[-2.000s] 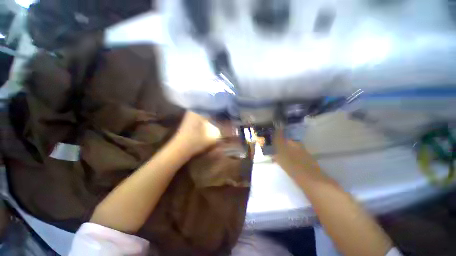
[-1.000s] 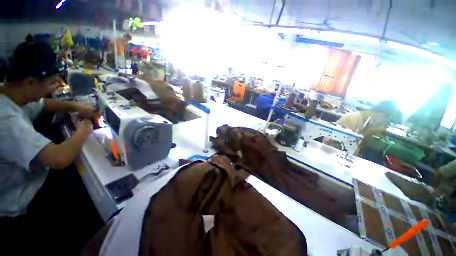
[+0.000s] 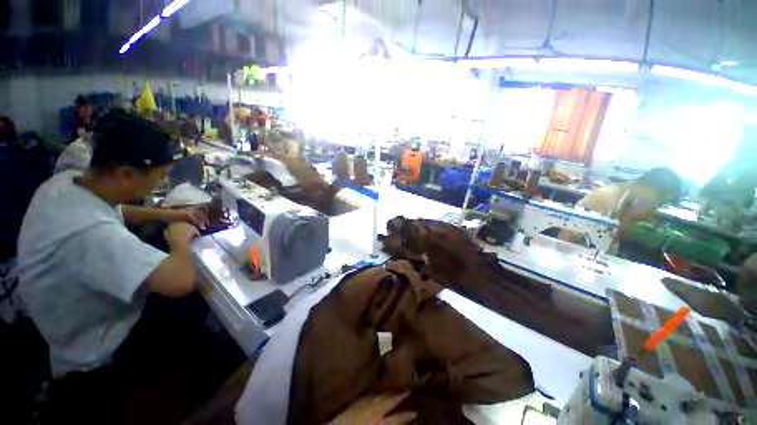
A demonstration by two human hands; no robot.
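Observation:
The brown garment (image 3: 340, 349) lies crumpled over the white table in front of me, with a small white label (image 3: 385, 342) on it and a pale panel (image 3: 274, 365) along its left side. My left hand (image 3: 375, 410) lies on the brown cloth at the bottom edge, cut off by the frame; whether it grips the cloth is unclear. My right hand is not in view. The top of my sewing machine (image 3: 618, 398) shows at the bottom right, with an orange-handled tool (image 3: 667, 329) slanting above it.
A person in a light shirt (image 3: 91, 257) works at a white sewing machine (image 3: 286, 228) on the left. A second brown garment heap (image 3: 490, 278) lies behind mine. Another person (image 3: 631, 199) bends over at the right. A brown panel with pale strips (image 3: 705, 353) lies at the right.
Two seconds ago both hands were at the needle. The view then lifted to the room; since then the scene has shifted right, and my left hand has appeared at the bottom.

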